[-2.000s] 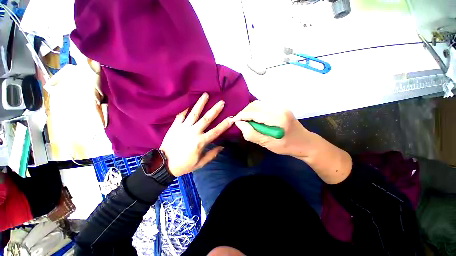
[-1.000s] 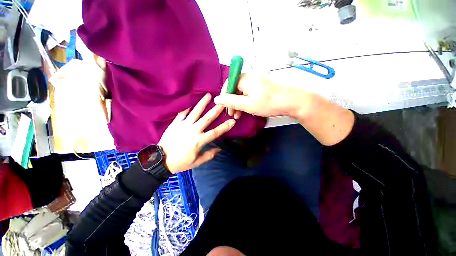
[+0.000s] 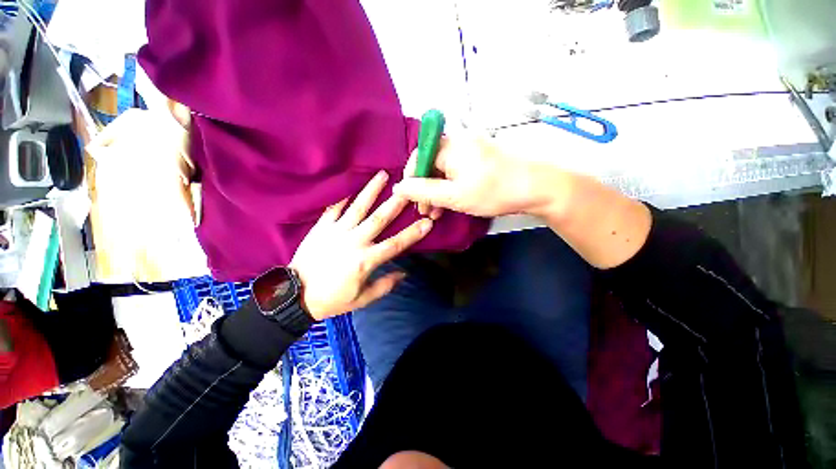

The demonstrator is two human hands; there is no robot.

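Note:
A maroon garment piece [image 3: 275, 119] lies over the table's front edge, its near end by my lap. My left hand [image 3: 353, 247] lies flat on its near part, fingers spread, holding nothing. My right hand [image 3: 463, 179] holds a green-handled tool [image 3: 429, 142] upright over the cloth, just beyond my left fingertips. The tool's tip is hidden by my fingers, so I cannot tell if it touches the cloth. Blue thread snips [image 3: 579, 122] lie on the white table to the right.
A pale ruler strip [image 3: 742, 169] runs along the table edge at right. A blue crate [image 3: 344, 353] with white cord is below my left forearm. A grey-capped object [image 3: 642, 22] stands at the back. Maroon cloth [image 3: 623, 366] hangs beside my right thigh.
The green tool has gone from lying tilted toward me to upright, and my right hand has moved slightly away from my body. My left hand has stayed on the cloth.

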